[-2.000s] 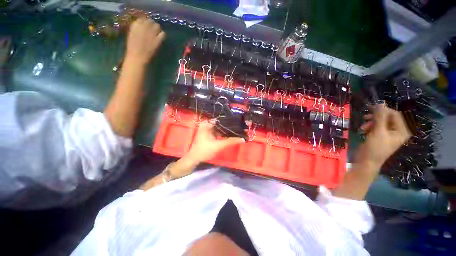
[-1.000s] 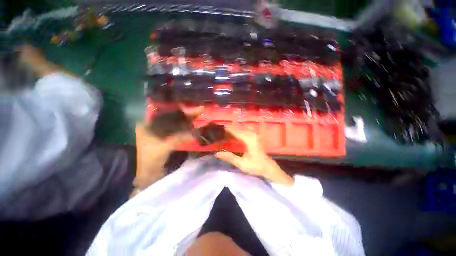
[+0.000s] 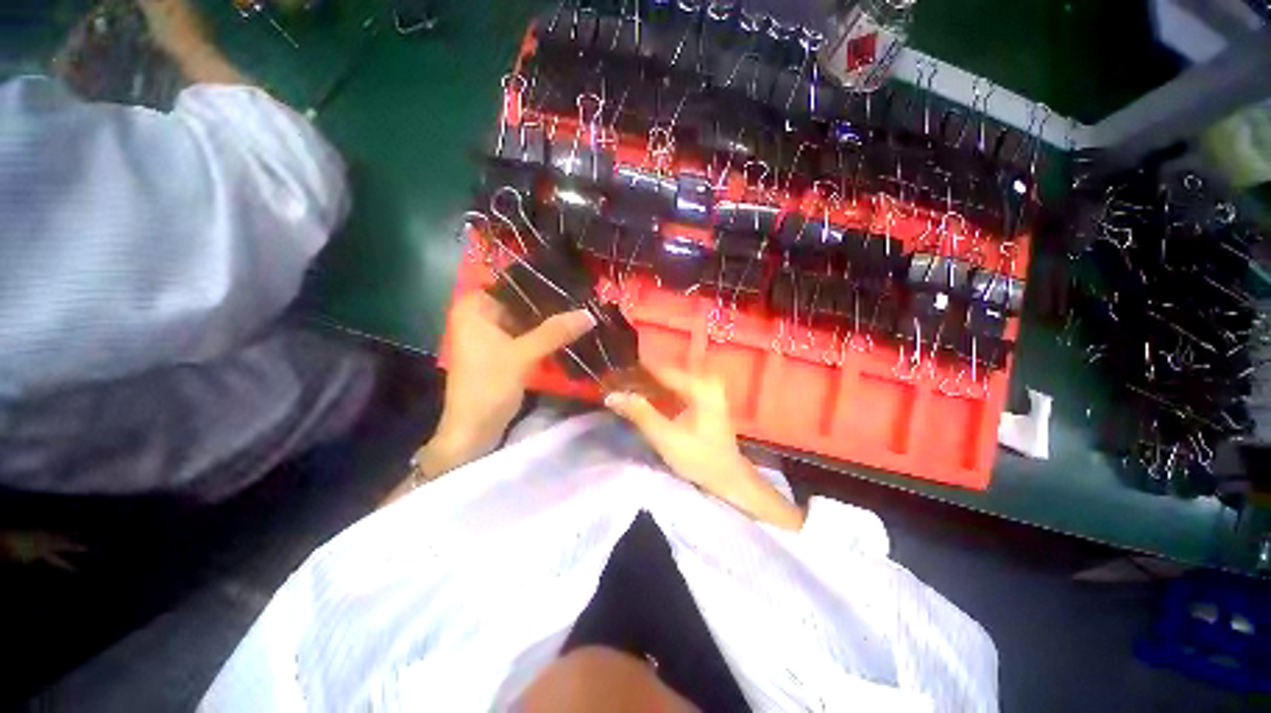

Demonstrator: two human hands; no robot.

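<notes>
My left hand [image 3: 491, 355] holds a black binder clip [image 3: 544, 272] with long silver wire handles pointing up and left, over the lower left of the red tray [image 3: 913, 443]. My right hand [image 3: 694, 429] touches the lower right end of the dark piece, its thumb beside the left thumb. Whether one or two clips are held, and what unit is between them, I cannot tell. The tray carries rows of dark units with glossy faces [image 3: 686, 248] and black clips with wire handles. Empty square pockets show along its near edge.
A heap of spare binder clips [image 3: 1171, 320] lies right of the tray. A white slip [image 3: 1027, 425] lies at the tray's right edge. A clear bottle with a red-and-white label [image 3: 867, 49] stands behind. Another person's white sleeve [image 3: 181, 195] is at the left.
Since two seconds ago, my right hand has come from the clip heap to my left hand. In the last second, both hands have come together on the clip. The neighbour's arm has moved left.
</notes>
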